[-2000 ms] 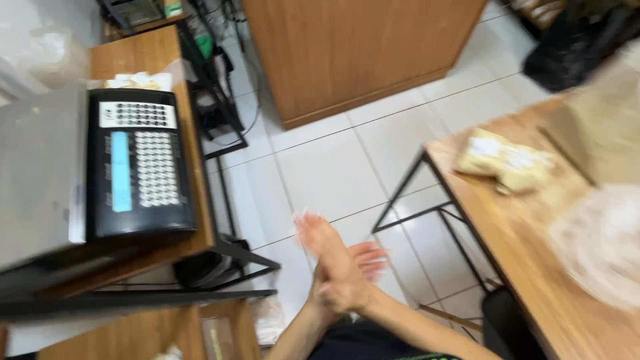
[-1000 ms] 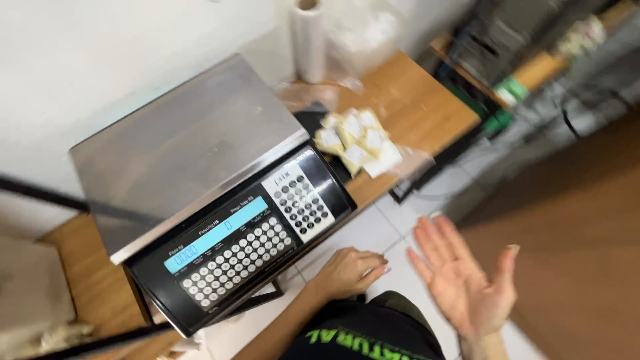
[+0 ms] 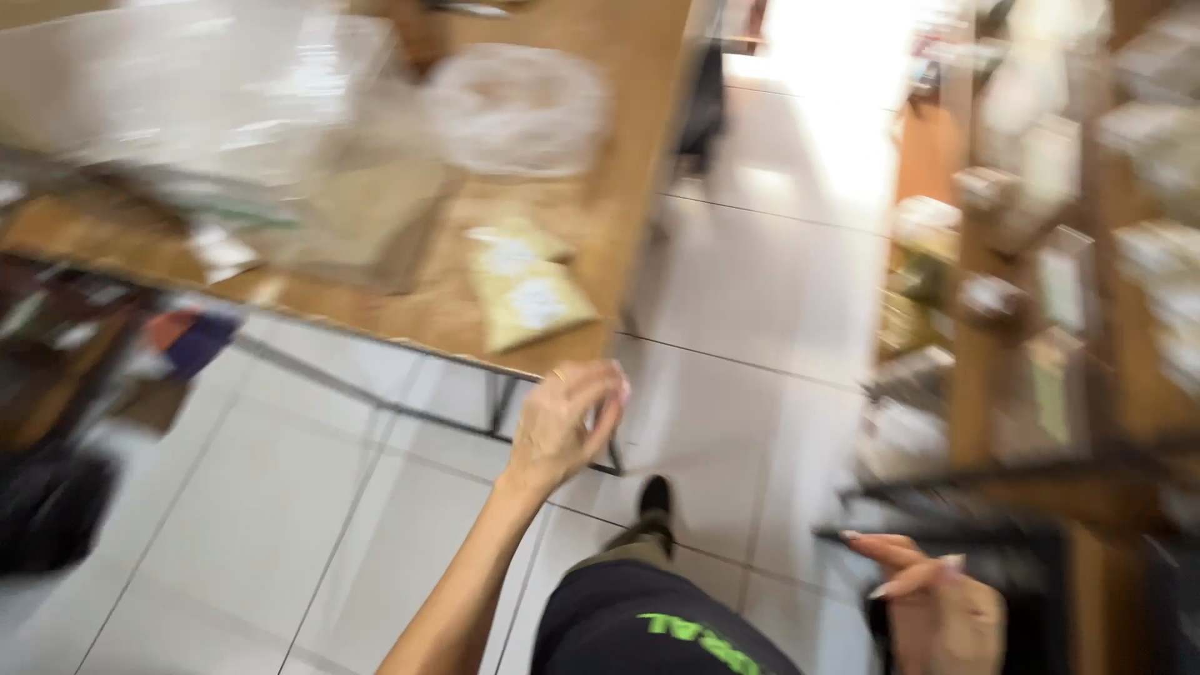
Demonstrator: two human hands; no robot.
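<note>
My left hand (image 3: 567, 422), fingers loosely curled and holding nothing that I can see, is over the tiled floor by the corner of a wooden table (image 3: 600, 202). Just beyond it, two small yellowish packets (image 3: 532, 298) with white labels lie on that corner. My right hand (image 3: 937, 600) is at the lower right, its fingers partly bent and apart, with no object visible in it. Behind the packets sits a translucent plastic bag or roll (image 3: 517, 108). Clear plastic bags (image 3: 234, 103) cover much of the table's left part. The picture is blurred.
Shelves (image 3: 970, 394) with many packets and containers stand along the right. A dark bag (image 3: 56, 506) lies on the floor at the left. Metal table legs (image 3: 497, 403) stand near my left hand. White floor tiles (image 3: 750, 403) run between table and shelves. A shoe (image 3: 655, 497) shows below.
The view has swung away from the scale to the table with the packets. My hands were together two seconds ago and are now apart.
</note>
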